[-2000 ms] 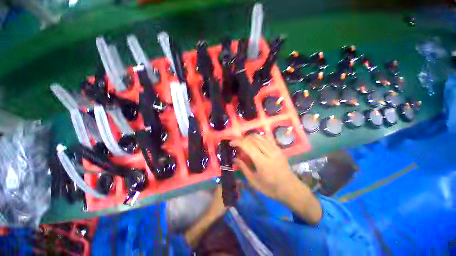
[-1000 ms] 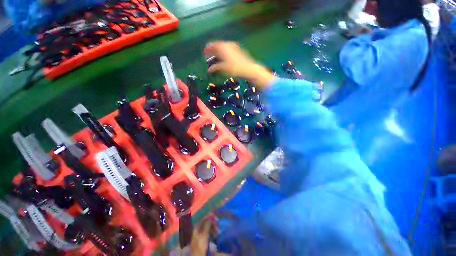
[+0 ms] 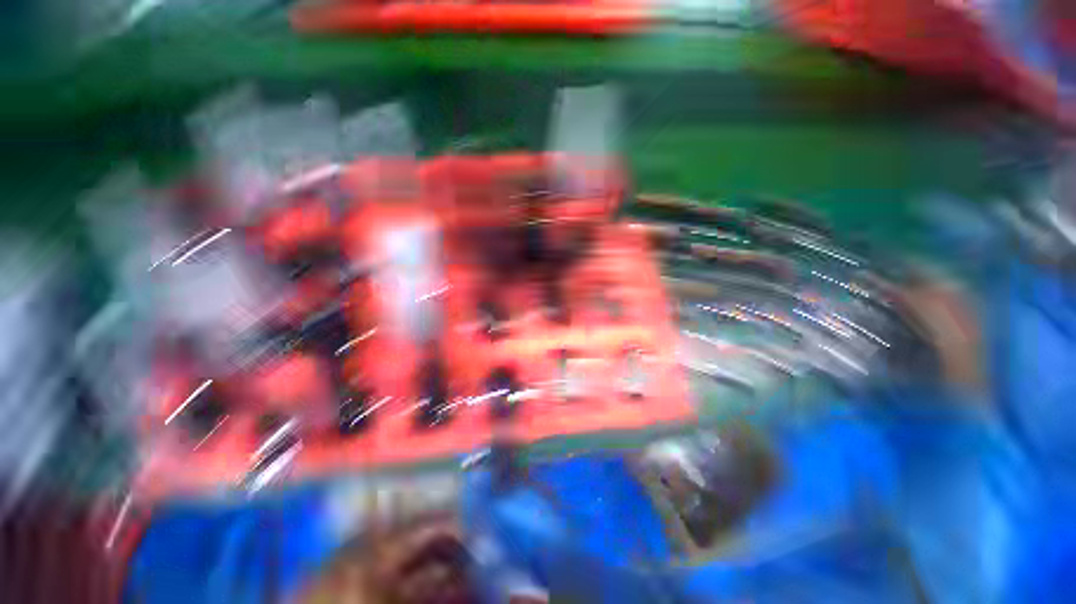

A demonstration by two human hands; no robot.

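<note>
The picture is strongly smeared by motion. The orange-red foam tray [image 3: 566, 431] lies in the middle, with blurred black watches and pale grey strips [image 3: 584, 136] standing up from it. Loose watch heads [image 3: 767, 307] show as streaks on the bench right of the tray. My right hand [image 3: 947, 328] is a skin-coloured blur at the right end of these heads; its fingers and any held thing cannot be made out. My left hand [image 3: 395, 566] is a brownish blur at the bottom edge, below the tray, partly cut off; whether it holds something dark is unclear.
The green bench [image 3: 755, 148] runs behind the tray. Another orange-red tray edge [image 3: 472, 17] crosses the top, with a red shape at upper right. Blurred clear plastic [image 3: 30, 354] is at the left edge. A brown box-like shape [image 3: 720, 478] is below the bench edge.
The view has swung, so the tray appears higher and level again. My right hand has gone from behind the heads to their right end. My left hand stays low, below the tray.
</note>
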